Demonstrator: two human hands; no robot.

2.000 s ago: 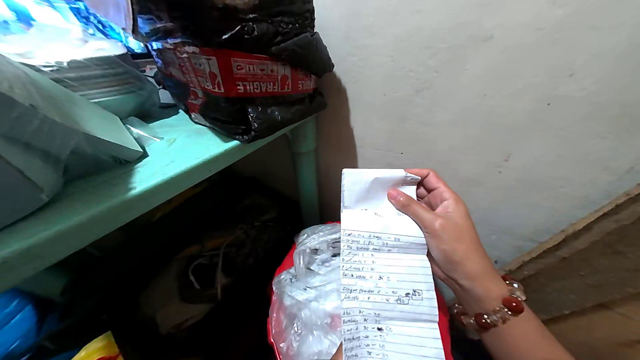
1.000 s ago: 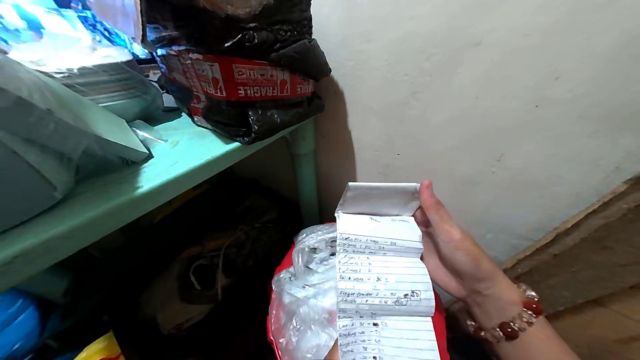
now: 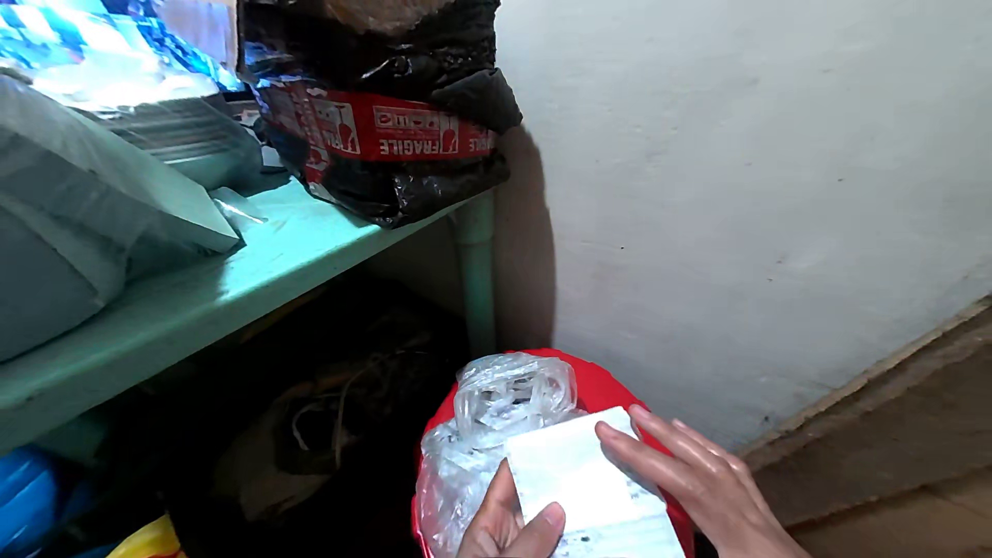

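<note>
A white paper sheet with handwriting (image 3: pixel 589 480), its top part blank, lies low in the view over a clear plastic bag (image 3: pixel 465 465) and a red round item (image 3: pixel 593 380). My left hand (image 3: pixel 515 523) grips the paper's left side between thumb and finger. On the paper's upper right edge rest the fingers of my right hand (image 3: pixel 690 473), spread a little. The paper's lower end runs out of the frame.
A green table (image 3: pixel 294 263) at the left bears a black-wrapped parcel (image 3: pixel 418 186) with red tape and a plastic-covered grey item (image 3: pixel 93 209). Beneath are dark items and a blue bag (image 3: pixel 27 492). A pale wall (image 3: pixel 744 186) stands at the right.
The paper, long and upright in my right hand before, is now lower and tilted, with a shorter part showing. My left hand has come into clear view on it. The bracelet has left view.
</note>
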